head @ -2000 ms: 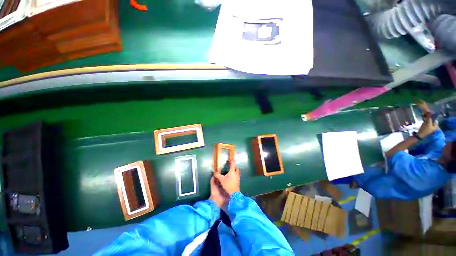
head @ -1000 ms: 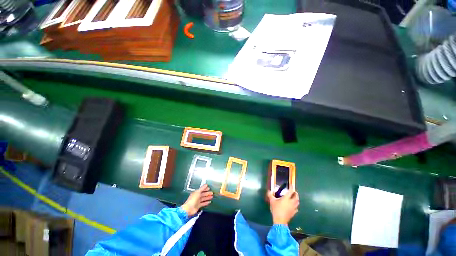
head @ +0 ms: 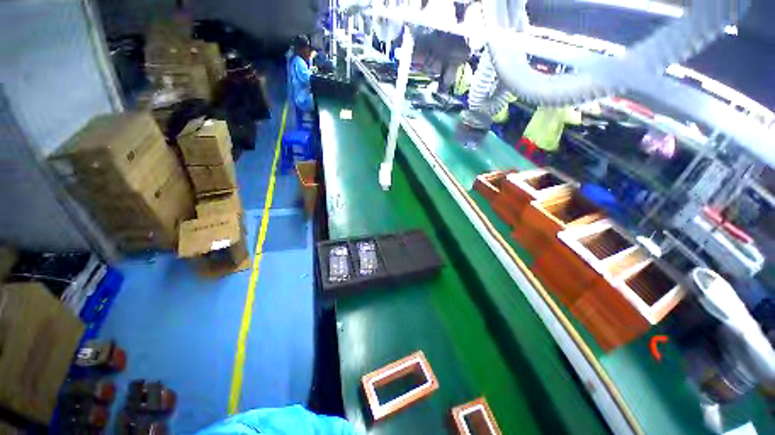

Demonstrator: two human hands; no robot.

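Observation:
Neither of my hands is in view; only a blue sleeve (head: 285,421) shows at the bottom edge. A pale-edged wooden housing (head: 422,369) lies on the green workbench (head: 374,319) nearest to me. A second pale-edged housing (head: 460,420) lies to its right, cut off by the bottom edge. Further along the bench a black blister tray (head: 398,279) lies crosswise, with two electronic modules in its left pockets and its right part without modules.
Stacked wooden housings (head: 581,293) stand on the raised shelf behind a yellow-edged rail (head: 510,270). An orange curved item (head: 659,347) lies beside them. Cartons (head: 132,183) and dark units (head: 149,398) stand on the blue floor at left. A person in blue (head: 300,76) is far ahead.
The view has swung left along the bench. Both hands, which were at the housings and frame, have left the picture, as have the white frame and paper. The tray now shows nearer the middle.

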